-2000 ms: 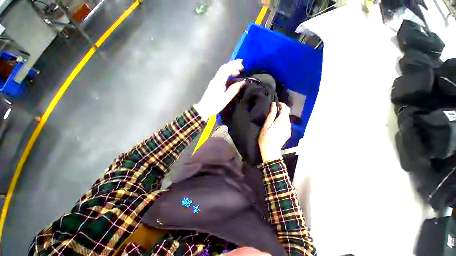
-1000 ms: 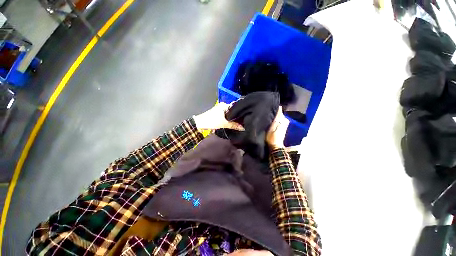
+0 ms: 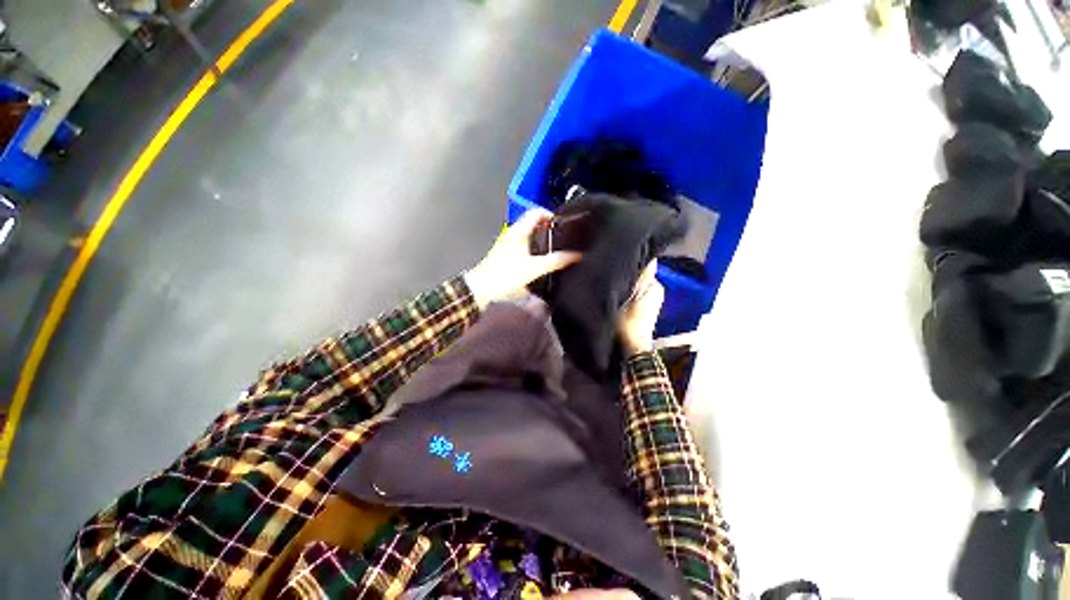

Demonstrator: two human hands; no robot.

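A limp black fabric bag (image 3: 604, 264) is held over my lap, at the near edge of the blue tote (image 3: 657, 106). My left hand (image 3: 522, 260) grips its left side, with the thumb lying across the fabric. My right hand (image 3: 641, 309) holds its right side, and its fingers are partly hidden by the cloth. A small pale shiny spot shows near the bag's upper left.
Black pieces (image 3: 598, 164) and a grey-white flat piece (image 3: 695, 231) lie in the tote. A long white table (image 3: 833, 305) stands on the right, with black bags (image 3: 980, 211) piled along its far side. Grey floor with a yellow line is on the left.
Since two seconds ago, the bag and hands have come back towards my lap and the bag's opening has turned out of view. In the last second, the bag's top has spread to the right.
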